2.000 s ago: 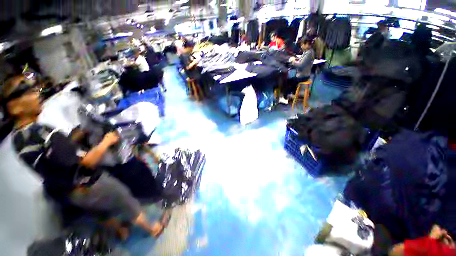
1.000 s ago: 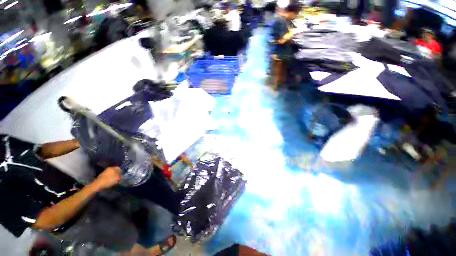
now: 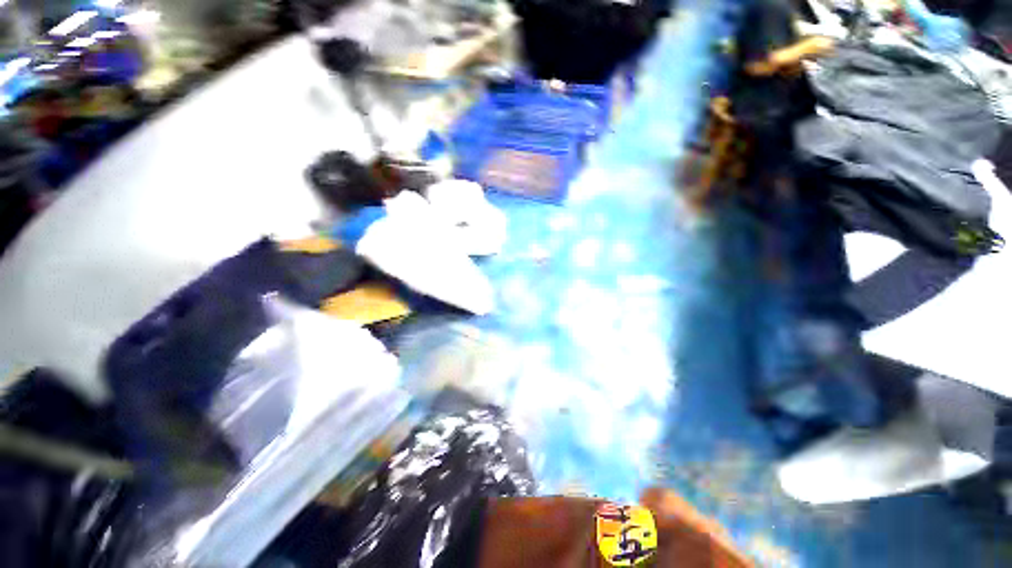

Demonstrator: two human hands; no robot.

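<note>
Neither of my hands is in view. Nearest in front, at the bottom edge, is a brown flat-looking thing (image 3: 533,538) with a round yellow sticker (image 3: 627,535) bearing dark marks. It is cut off by the picture's edge. To its left lies a shiny black heap (image 3: 444,477), seemingly wrapped in plastic. Further left, a pale, partly see-through sheet (image 3: 322,411) hangs over a dark blue garment or cloth (image 3: 183,344). The view is blurred.
A white-topped table (image 3: 144,222) runs along the left, with white material (image 3: 427,239) near its yellow-orange edge. A blue crate (image 3: 533,133) stands on the blue floor (image 3: 577,311). At right, dark grey garments (image 3: 899,133) lie on another table, with a white bundle (image 3: 877,460) below.
The view has swung left and come nearer the white-topped table. The seated person at left is no longer seen. The brown thing with the yellow sticker has come into view.
</note>
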